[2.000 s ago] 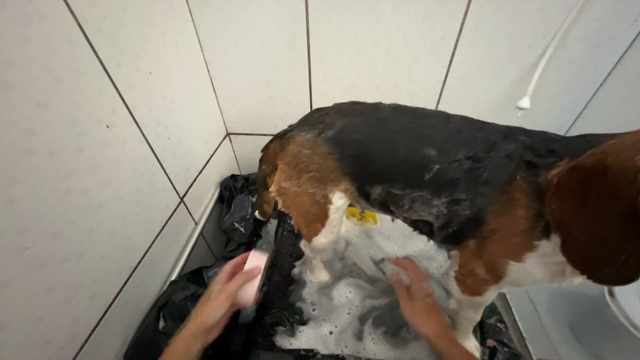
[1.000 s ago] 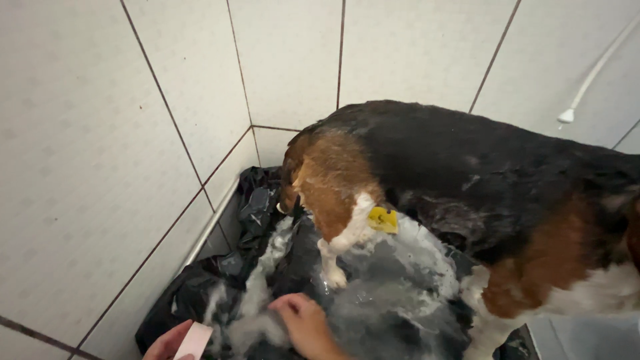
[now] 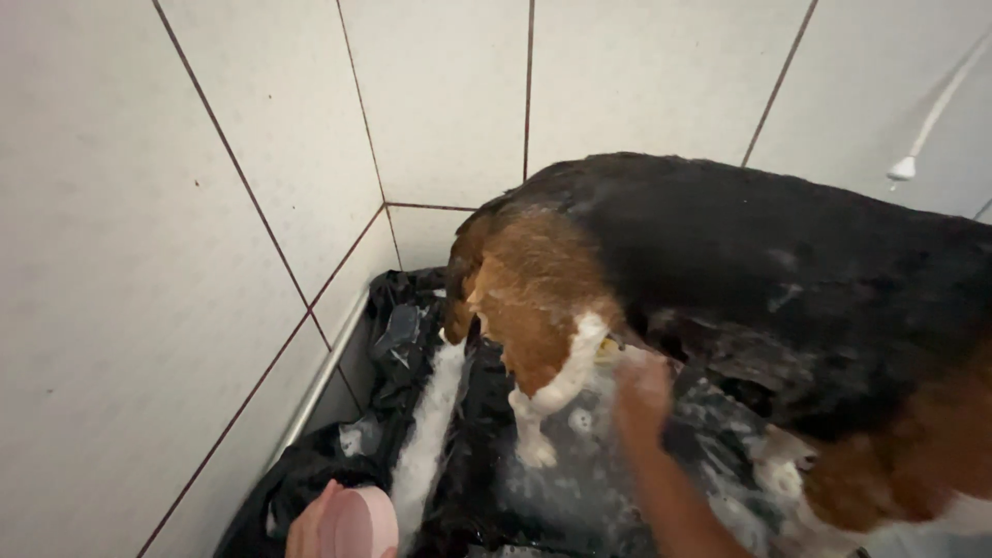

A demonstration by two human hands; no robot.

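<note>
A wet tricolour dog, black, brown and white, stands across the right side, its head out of view. My left hand holds a pale pink round container at the bottom edge. My right hand reaches under the dog's belly beside its white hind leg; its fingers are blurred and partly hidden. Just behind that hand, part of a yellow object shows. Cloudy, foamy water lies on the black plastic sheet under the dog.
White tiled walls meet in a corner behind the dog. A pale metal rail runs along the left edge of the black plastic. At the upper right hangs a white cord with a plug-like end.
My right hand has moved from the foamy water to beneath the dog's belly, where it now partly covers the yellow object. The pink container remains in my left hand.
</note>
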